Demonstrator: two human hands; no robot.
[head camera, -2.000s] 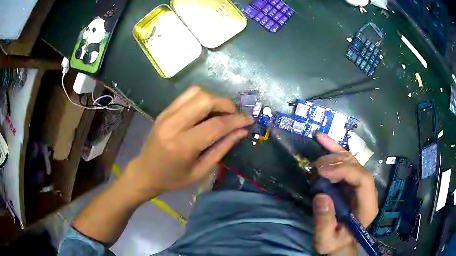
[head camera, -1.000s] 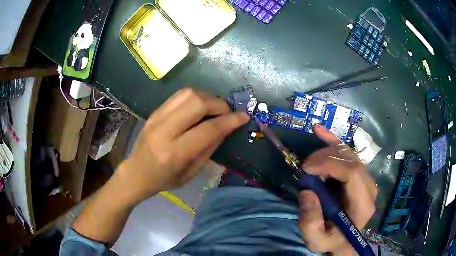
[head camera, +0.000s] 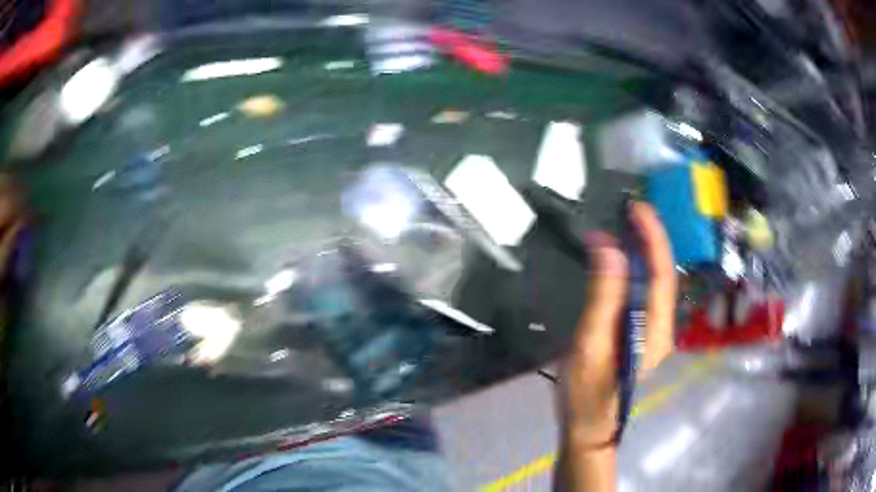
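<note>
The picture is strongly blurred. My right hand is raised at the right of the mat, fingers pointing up, and holds the dark-blue soldering iron between thumb and fingers. Its tip cannot be made out. The blue circuit board lies on the dark green mat at lower left, far from my right hand, with a small orange-and-white part below it. My left hand cannot be made out; a brownish blur at the left edge is too unclear to name.
Dark teal housings lie near the mat's front edge. White pieces and a thin strip lie mid-mat. A pink-red item is at the back. A blue-and-yellow object and red trays are at the right, with floor below.
The view has swung right, so the board now shows at lower left. My right hand with the iron has moved away from the board to the right. My left hand has left clear view.
</note>
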